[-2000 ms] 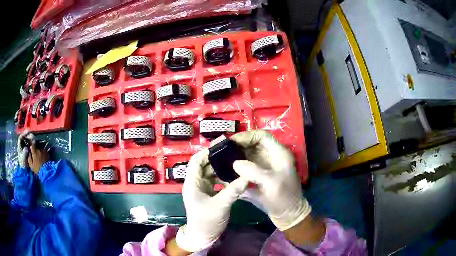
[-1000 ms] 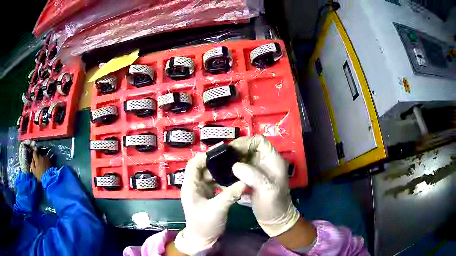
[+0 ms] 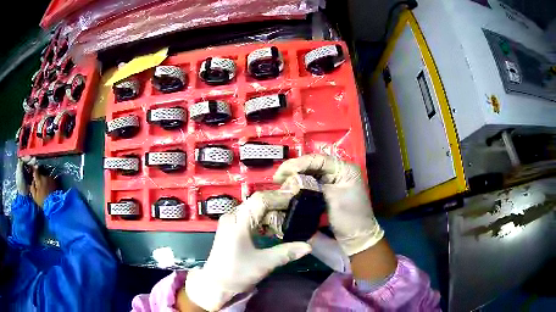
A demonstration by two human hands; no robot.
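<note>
A smartwatch (image 3: pixel 305 214) with a black case and a pale perforated strap is held between my two white-gloved hands, over the front right of the red compartment tray (image 3: pixel 332 100). My left hand (image 3: pixel 244 250) holds it from the left, fingers around the strap side, thumb extended below. My right hand (image 3: pixel 341 198) holds it from above and right. A white wiping cloth (image 3: pixel 329 251) hangs below my right hand. Many watches sit in the tray pockets, straps up. Pockets in the right column behind my right hand show no watch. The pockets under my hands are hidden.
A second red tray of watches (image 3: pixel 76 131) stands at left, beside a coworker's blue sleeves (image 3: pixel 73 237). A yellow slip (image 3: pixel 135 66) lies at the tray's far edge. Film-wrapped red trays (image 3: pixel 183 24) are behind. A yellow-edged cabinet (image 3: pixel 420 116) and white machine stand at right.
The watch is turned from its dark face to a side view showing the pale strap, and has moved slightly right. My left thumb has come off it. The white cloth shows more clearly.
</note>
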